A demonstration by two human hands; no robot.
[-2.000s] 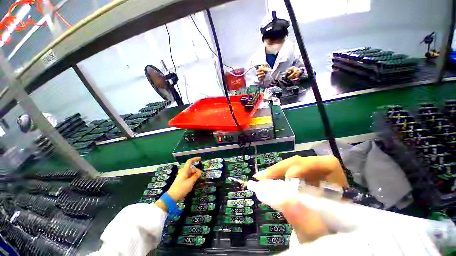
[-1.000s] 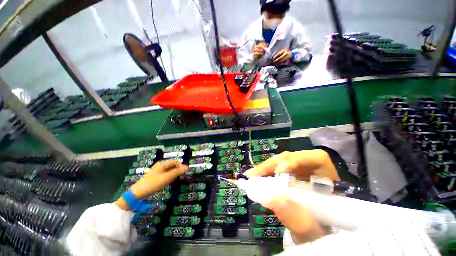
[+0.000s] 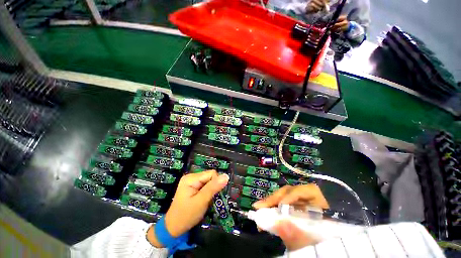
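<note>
My left hand (image 3: 194, 201), with a blue band at the wrist, holds a green circuit board (image 3: 221, 209) by its upper end between thumb and fingers. The board hangs tilted, with white ring marks on its black middle. My right hand (image 3: 298, 206) grips a thick white dispenser (image 3: 273, 219). Its thin tip points left at the lower part of the held board; whether it touches is too small to tell. Green boards (image 3: 167, 151) lie in several columns on the dark bench, some with thin red lines beside them.
A grey control box (image 3: 290, 90) with a lit red switch stands on a raised shelf, a red tray (image 3: 247, 38) on it. A pale cable (image 3: 323, 176) curves down right of the boards. A grey bag (image 3: 386, 166) and dark racks stand right. Another person's hands show at the top.
My left hand has moved from the rows towards my right hand and now holds a board beside the dispenser tip. The camera view has tilted further down onto the boards.
</note>
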